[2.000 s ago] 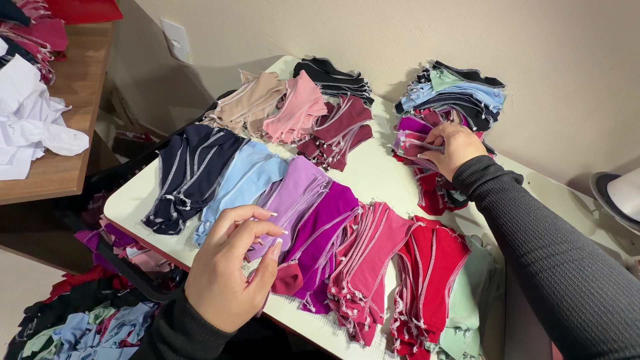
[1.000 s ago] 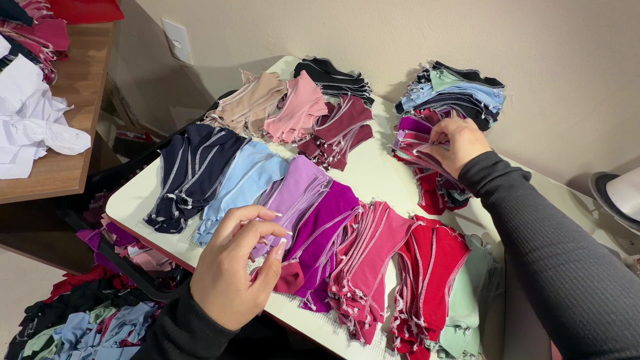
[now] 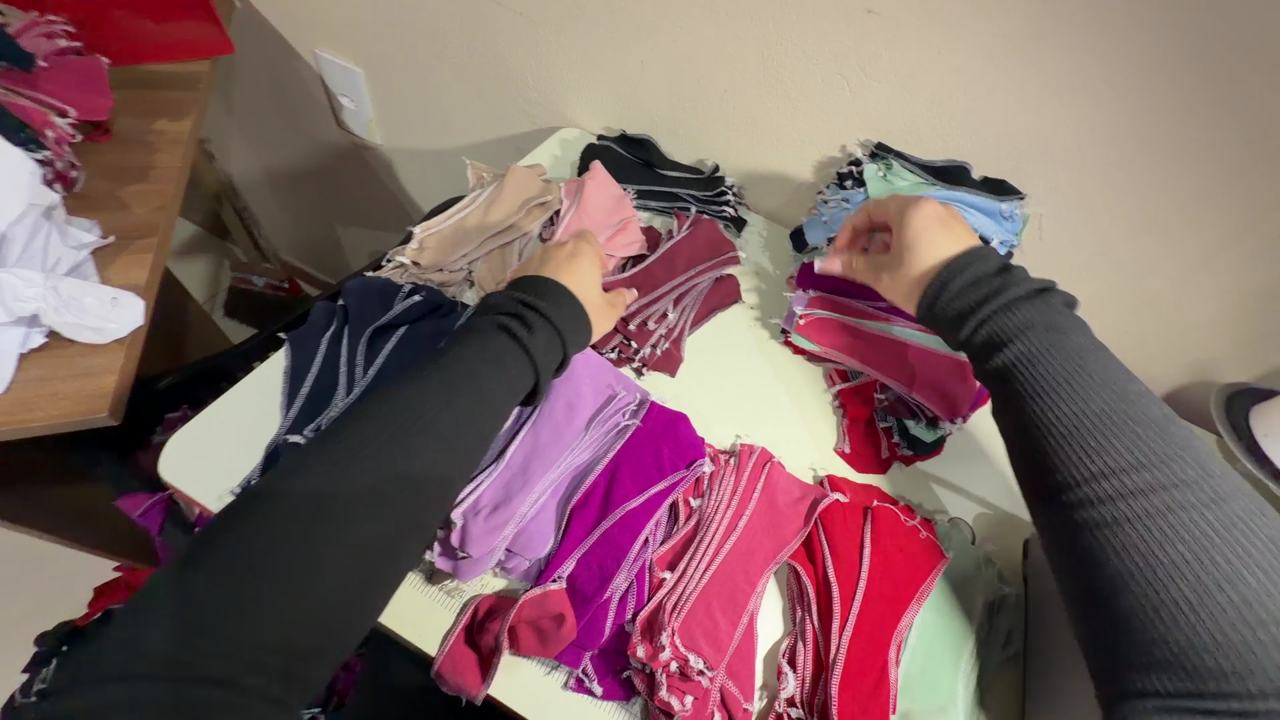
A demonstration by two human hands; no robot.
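My left hand (image 3: 580, 280) reaches across to the light pink fabric pieces (image 3: 600, 210), beside the maroon pieces (image 3: 685, 285); its fingertips are hidden, so its hold is unclear. Over the mixed stack is my right hand (image 3: 895, 250), fingers curled, above a purple piece (image 3: 850, 280) and a raspberry piece (image 3: 890, 350); whether it pinches anything is unclear. Beige (image 3: 490, 225), black (image 3: 660, 175) and navy pieces (image 3: 350, 345) lie around my left hand. Nearer are lilac (image 3: 550, 460), purple (image 3: 630, 490), rose-pink (image 3: 735, 560), red (image 3: 870, 590) and mint-green pieces (image 3: 945, 640), with overlocked edges.
The white tabletop (image 3: 220, 455) stands against the wall. A small dark-pink piece (image 3: 510, 635) lies at its near edge. At left, a wooden table (image 3: 130, 230) holds white cloth (image 3: 50, 270) and a red item (image 3: 140, 30). A round-based object (image 3: 1250, 430) is at far right.
My left hand has moved from the near table edge up to the light pink pieces, its sleeve now covering the light blue ones. My right hand has shifted slightly up and left over the mixed stack.
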